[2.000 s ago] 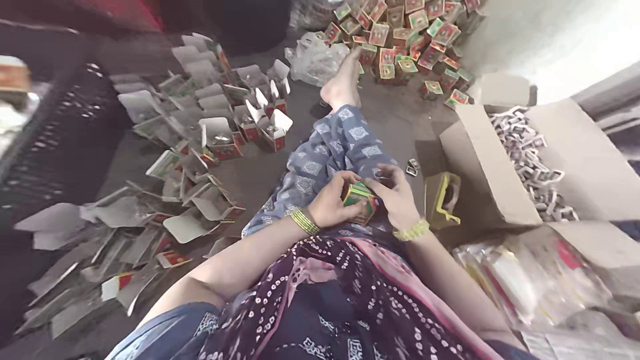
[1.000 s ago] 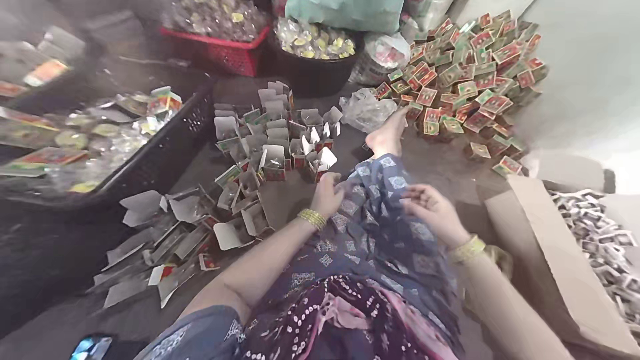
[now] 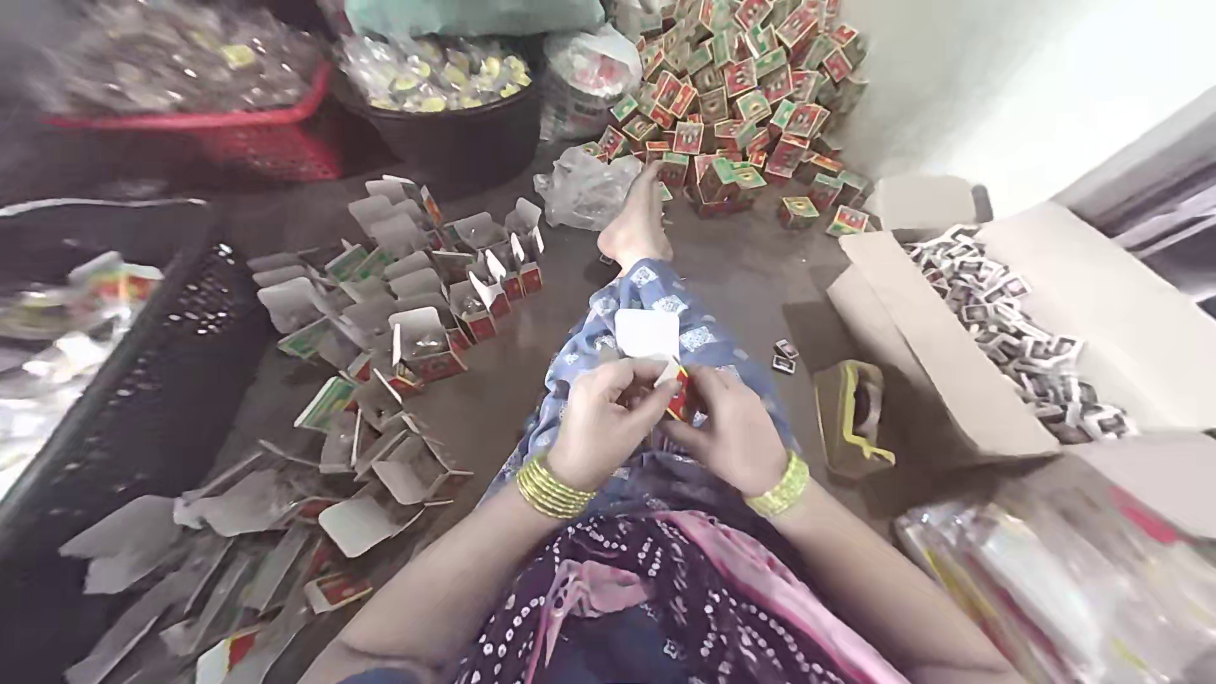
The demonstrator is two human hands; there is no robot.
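Above my lap, my left hand point(image 3: 613, 418) and my right hand point(image 3: 727, 423) hold a small printed cardboard box point(image 3: 677, 391) between them. Its pale flap stands up, away from me, and a red and yellow side shows between my fingers. Fingers hide most of the box. Open cardboard boxes point(image 3: 427, 347) with raised flaps stand in rows on the floor to my left. Nearer me on that side lie more boxes point(image 3: 370, 522), some flattened or tipped over. A heap of red and green boxes point(image 3: 741, 85) lies beyond my bare foot.
A black crate point(image 3: 180, 313) is at far left, with a red basket point(image 3: 237, 119) and a black tub point(image 3: 456, 128) behind. To the right are a carton point(image 3: 950, 351) of small printed pieces, a brown box with a yellow strip point(image 3: 848, 418) and plastic packets point(image 3: 1064, 560). Crumpled clear plastic point(image 3: 589, 185) lies by my foot.
One second ago my hands were apart over my leg; now they are together on a box with its pale flap up. The green and yellow box held two seconds ago is no longer in my hands.
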